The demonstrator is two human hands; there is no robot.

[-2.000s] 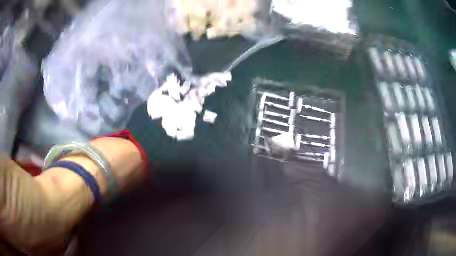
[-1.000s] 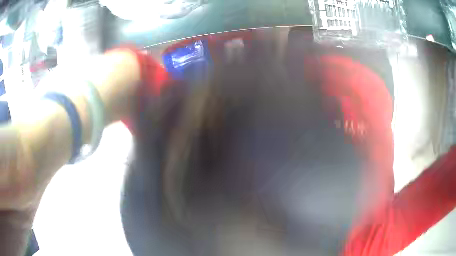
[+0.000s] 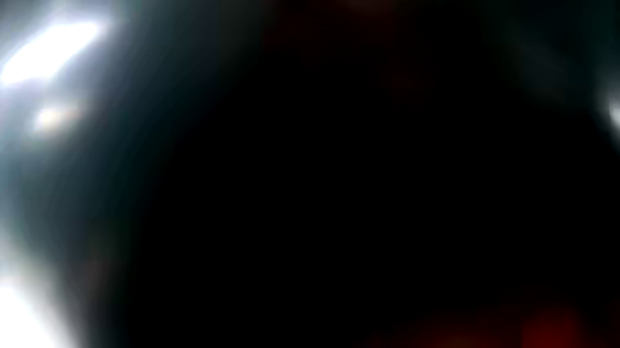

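Most of the head view is black, as if something very close covers the camera. I cannot make out either of my hands. No part, tray or bag can be told apart. A dim red patch [image 3: 554,327] shows at the bottom right; what it is cannot be told.
A bright white blur [image 3: 54,49] lies at the upper left, with a smaller pale spot [image 3: 53,118] below it. Blurred dark green-grey surrounds them. More white glare shows at the lower left corner and the right edge.
The view has gone from the table, then a blurred wrist with bands and red sleeves, to near black. The trays, white pieces and wrist no longer show.
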